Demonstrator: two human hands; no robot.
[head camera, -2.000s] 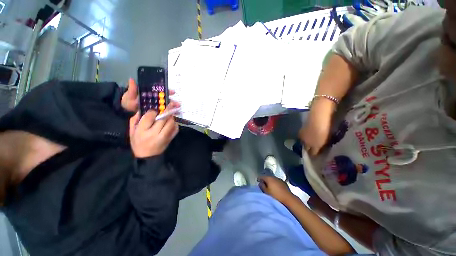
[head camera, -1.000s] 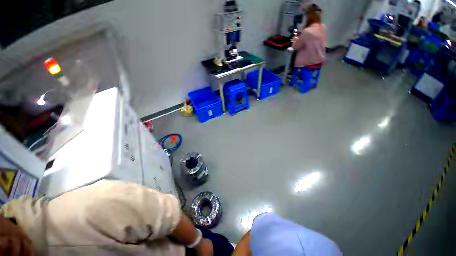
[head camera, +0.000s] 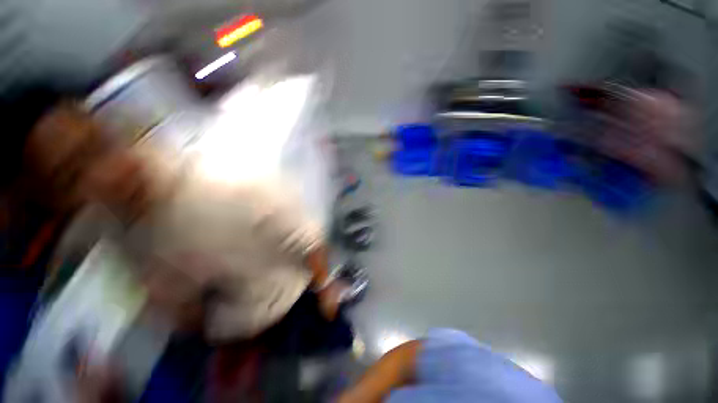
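Note:
The whole view is strongly blurred. At the bottom edge a light blue sleeve and part of a bare forearm show, but the hand is cut off; which arm it is I cannot tell. Neither my left hand nor my right hand is in view. Nearest in front, at the left, stands a person in a beige top (head camera: 236, 260), one arm hanging down. Behind that person is a bright white machine cabinet (head camera: 260, 134), with a red and yellow signal light (head camera: 239, 31) above it.
Blue crates and stools (head camera: 476, 157) stand under a bench (head camera: 492, 116) by the wall. A blurred person in pink (head camera: 657, 130) is at the right. Dark wire spools (head camera: 358, 228) lie on the grey floor beside the cabinet. Another blurred person (head camera: 67, 149) is at the left edge.
The view has turned from the papers and phone towards the machines. Since the last earlier frame, the cabinet, crates and pink-clad person have shifted right in the picture, and blur has increased.

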